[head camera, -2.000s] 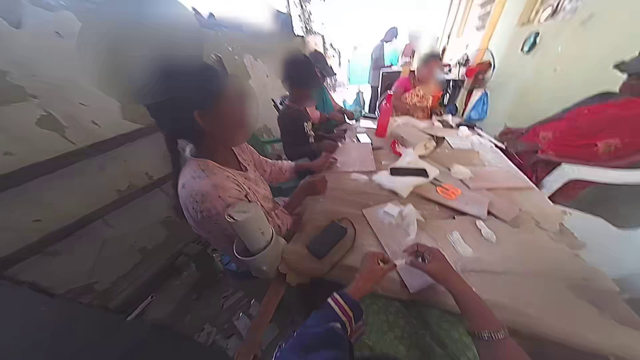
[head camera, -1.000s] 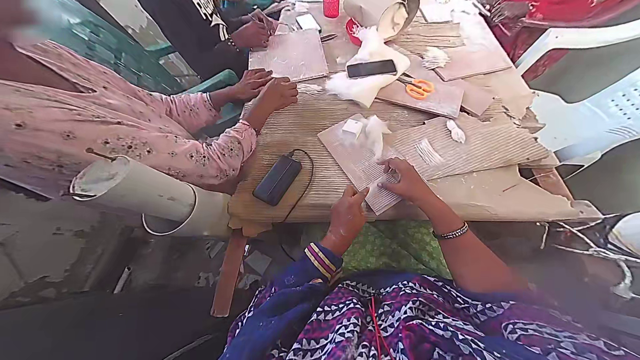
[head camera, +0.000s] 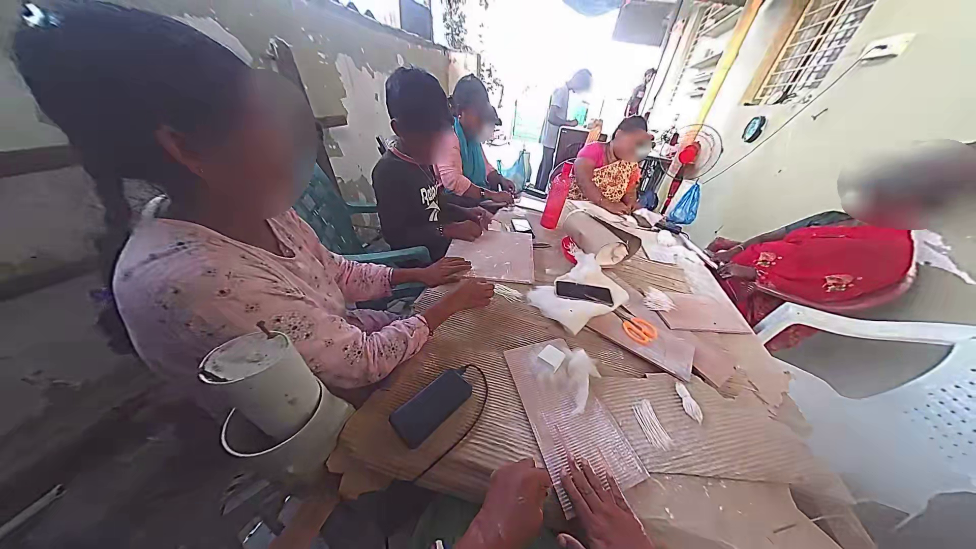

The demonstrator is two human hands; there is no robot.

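Note:
My right hand [head camera: 598, 503] lies with its fingers extended on the near end of a ribbed board [head camera: 568, 427]. Beside it, at the board's left edge, is my left hand [head camera: 509, 499] with its fingers curled; whether it holds anything cannot be told. A tuft of white cotton [head camera: 581, 375] and a small white block [head camera: 551, 357] rest on the board's far end. To the right lie a row of thin white cotton wicks [head camera: 652, 425] and a small white bundle [head camera: 688, 402] on corrugated cardboard [head camera: 717, 442].
A black power bank [head camera: 431, 406] with a cable lies at left. Farther off are a phone [head camera: 584, 292] on cotton, orange-handled scissors [head camera: 639, 329] and a red bottle [head camera: 557, 196]. Pipe-like containers [head camera: 267, 389] stand by the table's left edge. Co-workers sit around; a white chair [head camera: 877, 328] is at right.
My right hand, earlier pinched near my left over the board, now lies flat on it with fingers extended. The view has tilted up since one second ago.

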